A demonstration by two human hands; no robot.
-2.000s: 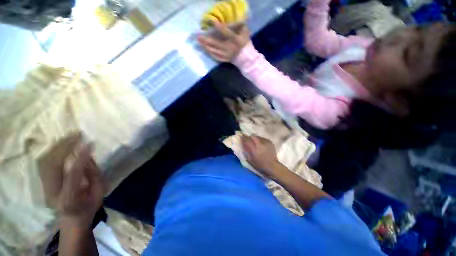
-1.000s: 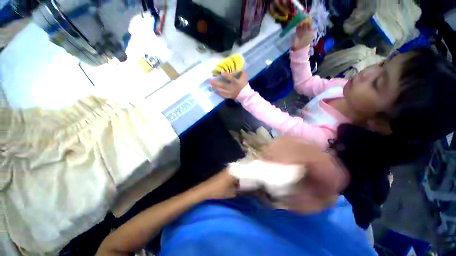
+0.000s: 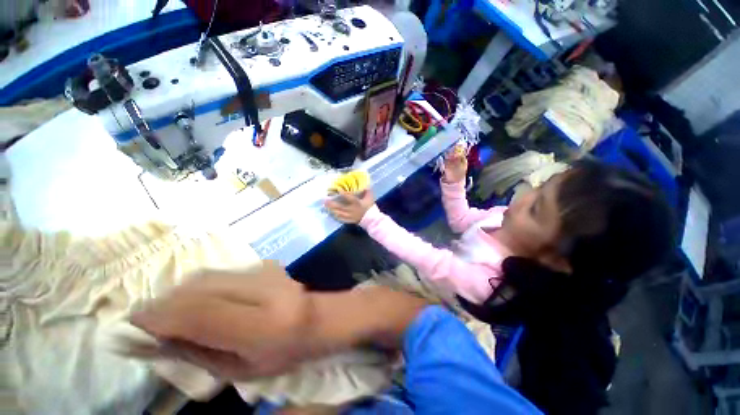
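Observation:
A wide cream cloth panel (image 3: 97, 324) with puckered gathering rows (image 3: 105, 251) lies at the left, in front of the sewing machine. My right hand (image 3: 223, 320) reaches left across the panel from a blue sleeve. It is blurred, and whether its fingers grip cloth cannot be told. I cannot make out my left hand. The white machine head (image 3: 276, 61) with a blue stripe stands behind the panel. Its needle area (image 3: 191, 158) has no hand at it. More cream cloth (image 3: 341, 381) shows below my right forearm.
A child in pink (image 3: 422, 251) stands at the table's right edge, one hand by a fanned yellow stack (image 3: 349, 183). A black box (image 3: 319, 139), an upright phone-like rectangle (image 3: 378, 120) and coloured loops (image 3: 415, 118) lie right of the needle. Heaped cream cloth (image 3: 568, 105) is behind.
The view has swung up, showing the whole machine head. My left arm, earlier stretched right near a small pale cloth, is out of sight. My right arm now crosses left over the panel.

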